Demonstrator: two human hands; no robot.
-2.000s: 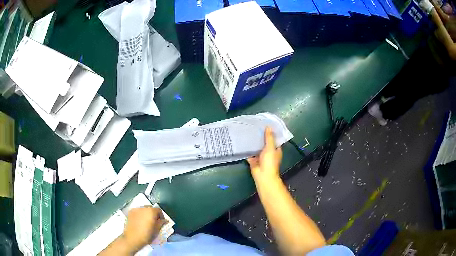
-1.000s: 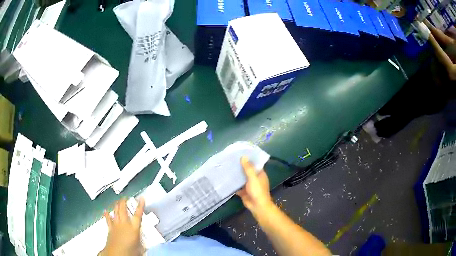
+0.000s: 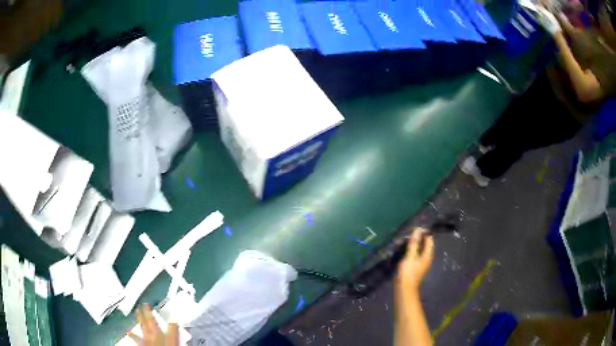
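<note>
A frosted whitish bagged product [image 3: 250, 290] lies slanting at the bench's near edge, its lower end at the open end of a long white box [image 3: 128, 340], mostly cut off by the bottom edge. My left hand [image 3: 155, 329], partly cut off, is on this box with its fingers spread over it. A black cord [image 3: 321, 275] runs from the bag's upper end along the bench edge. My right hand [image 3: 413, 260] is off the bag, at the blurred cord bundle beyond the edge; whether it grips the cord is unclear.
A white-and-blue box [image 3: 277, 115] stands mid-bench before blue-topped boxes [image 3: 338, 27]. Another bagged product [image 3: 132, 135] lies left, near open white boxes [image 3: 47, 182], leaflets [image 3: 98, 290] and crossed cardboard strips [image 3: 179, 253]. A person [image 3: 540, 115] stands at right.
The bagged product has moved down from across the bench to the white box end. My right hand has let go of it and moved right to the cord. The view has shifted.
</note>
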